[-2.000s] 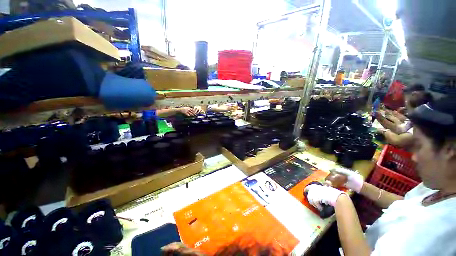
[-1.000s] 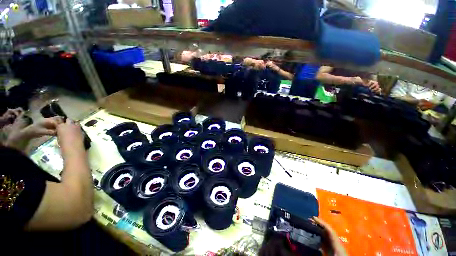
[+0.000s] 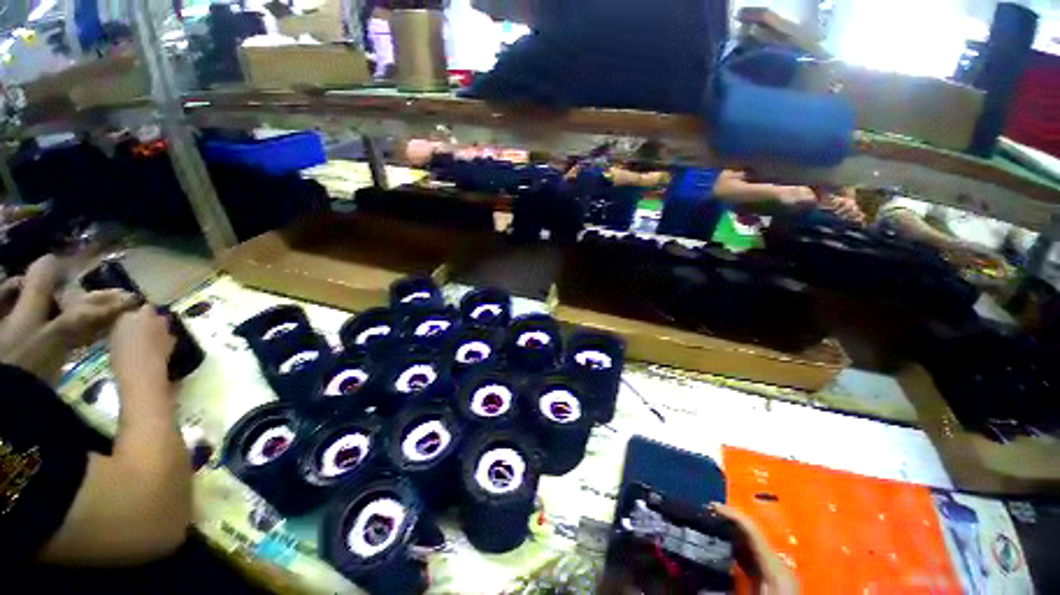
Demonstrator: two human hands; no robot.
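My right hand (image 3: pixel 759 552) is at the bottom edge, partly cut off, with its fingers on the right side of an open black housing (image 3: pixel 668 544). The housing's open side faces up and shows dark internals with pale specks and thin red wires. Its lower end is cut off by the picture's edge. A dark navy rounded pad (image 3: pixel 674 465) lies just behind it, partly covered. My left hand is not in view.
Several black cylindrical units (image 3: pixel 493 400) with pale rings stand clustered left of the housing. An orange printed sheet (image 3: pixel 837 517) lies right. Behind are cardboard trays (image 3: pixel 697 352) and a wooden-edged shelf (image 3: pixel 465 107). A neighbour's hands (image 3: pixel 99 308) hold a black part at far left.
The view has swung left from the neighbour in white gloves to the cylinder cluster. My right hand now shows on the open housing, which was not visible in the oldest frame.
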